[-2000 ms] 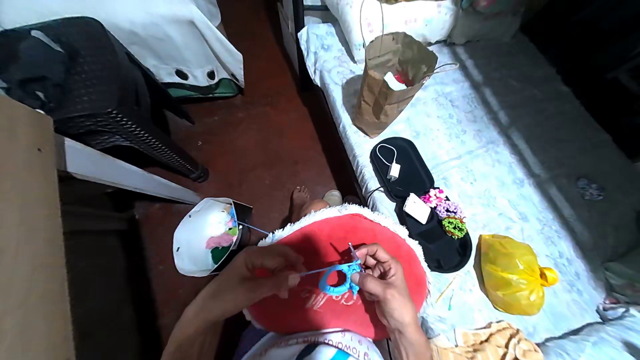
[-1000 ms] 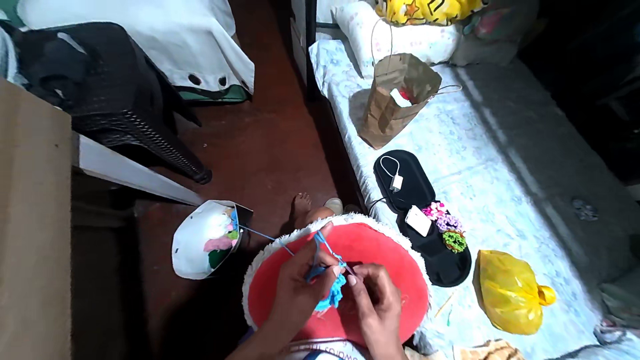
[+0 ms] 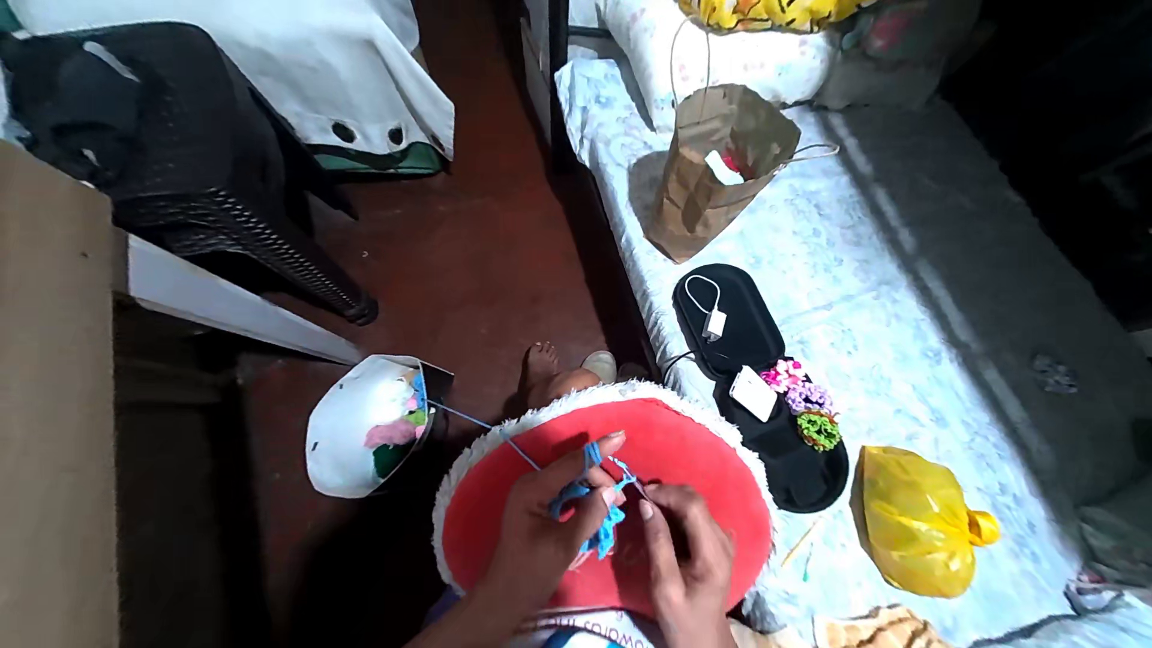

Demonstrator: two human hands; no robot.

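Note:
Over a red cushion with fluffy white trim (image 3: 504,504), my left hand (image 3: 540,522) pinches a small blue crochet piece (image 3: 605,533), with blue yarn wrapped around its fingers. My right hand (image 3: 688,549) grips a thin crochet hook (image 3: 638,487), whose tip meets the blue loops. The blue yarn (image 3: 477,420) runs from my left hand to a white container (image 3: 346,432) at the lower left, which holds pink, green and blue yarn. Part of the crochet piece is hidden by my fingers.
On the bed at right are a brown paper bag (image 3: 702,189), an open black case (image 3: 792,468) with a charger and crocheted flowers (image 3: 801,396), and a yellow plastic bag (image 3: 913,522). A black plastic stool (image 3: 216,180) stands at upper left, near a cardboard surface (image 3: 54,405).
Two seconds ago the blue piece showed as a ring with the yarn stretched between my hands. Now my hands are closer together, and yarn is wound around my left fingers.

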